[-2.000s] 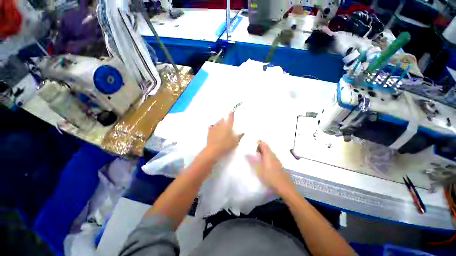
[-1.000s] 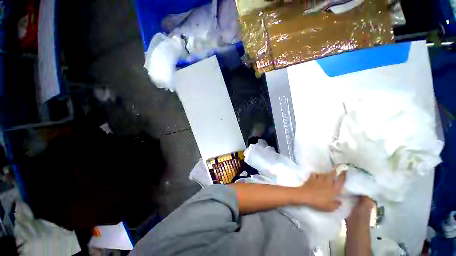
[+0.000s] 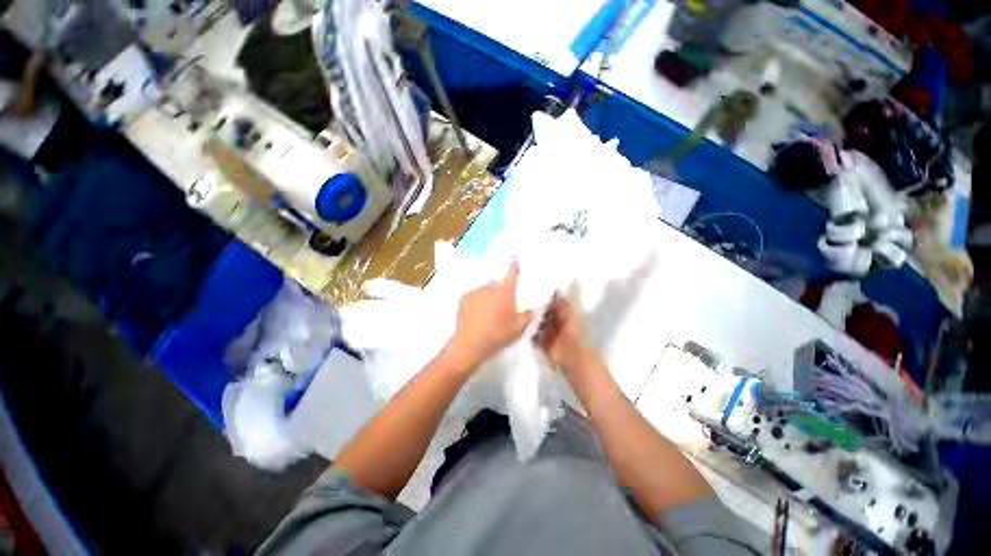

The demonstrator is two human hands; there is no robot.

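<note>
White cloth (image 3: 587, 185), bright and overexposed, is heaped on the white table in front of me and hangs over its front edge. A small dark green patterned patch (image 3: 569, 226) shows on the cloth beyond my hands. My left hand (image 3: 491, 315) lies on the cloth with the thumb and fingers closed on it. My right hand (image 3: 559, 331) is just to its right, fingers curled on the cloth; its fingertips are dark and blurred. A fold of cloth hangs down between my hands.
At left stands a sewing machine with a blue handwheel (image 3: 340, 198), near striped cloth (image 3: 375, 98). Another machine (image 3: 750, 407) is at right, with dark snips (image 3: 780, 523) near it. A blue crate (image 3: 201, 337) with white pieces is low left. Cloth bundles (image 3: 864, 217) lie at far right.
The view has swung from the lower left back to the table. Both hands are now farther forward on the cloth, and the patterned patch is in view again.
</note>
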